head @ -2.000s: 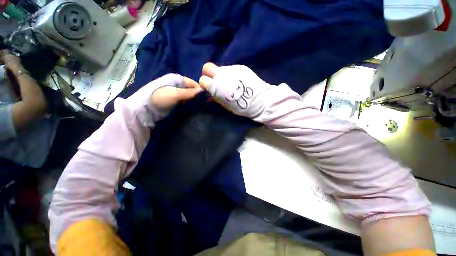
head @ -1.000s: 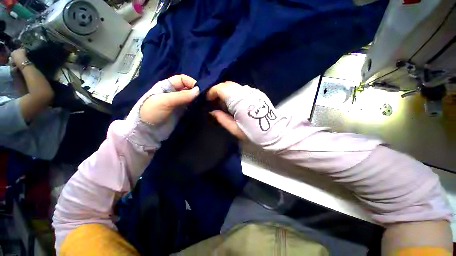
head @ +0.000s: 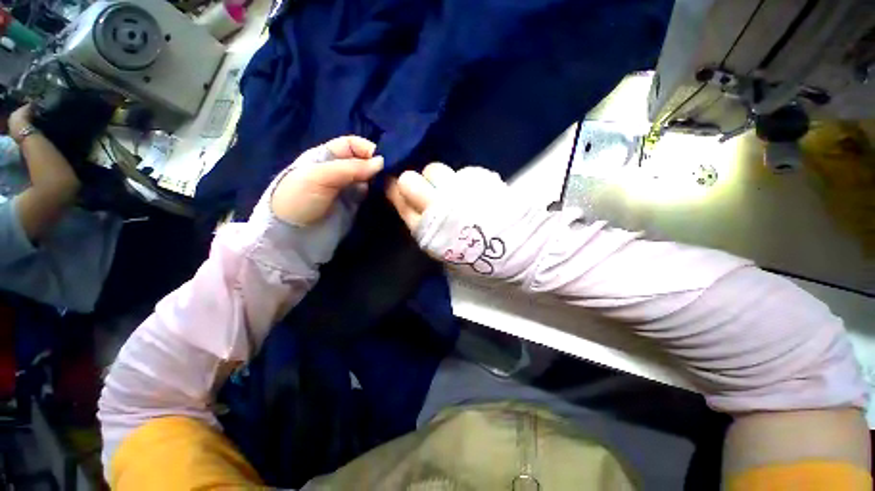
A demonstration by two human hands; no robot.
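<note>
A large navy-blue cloth point(head: 470, 77) lies over the table at the top middle and hangs down over my lap. A darker, duller piece point(head: 369, 278) shows below my hands. My left hand point(head: 331, 177) pinches the cloth's edge between thumb and forefinger. My right hand point(head: 422, 197) is just right of it, fingers curled against the cloth; its fingertips are partly hidden, and I cannot tell how firmly they hold. Both hands wear pale pink covers and are away from the needle.
A lit sewing machine head point(head: 768, 58) stands at the upper right, above its white table point(head: 624, 206). Mustard cloth point(head: 830, 177) lies at the far right. Another machine point(head: 144, 53) stands at the upper left, with another person's arm point(head: 43, 177) beside it.
The view has shifted, so more of the right machine shows. My right hand first came away from my left with fingers spread, and its fingers are now curled in closer to the cloth.
</note>
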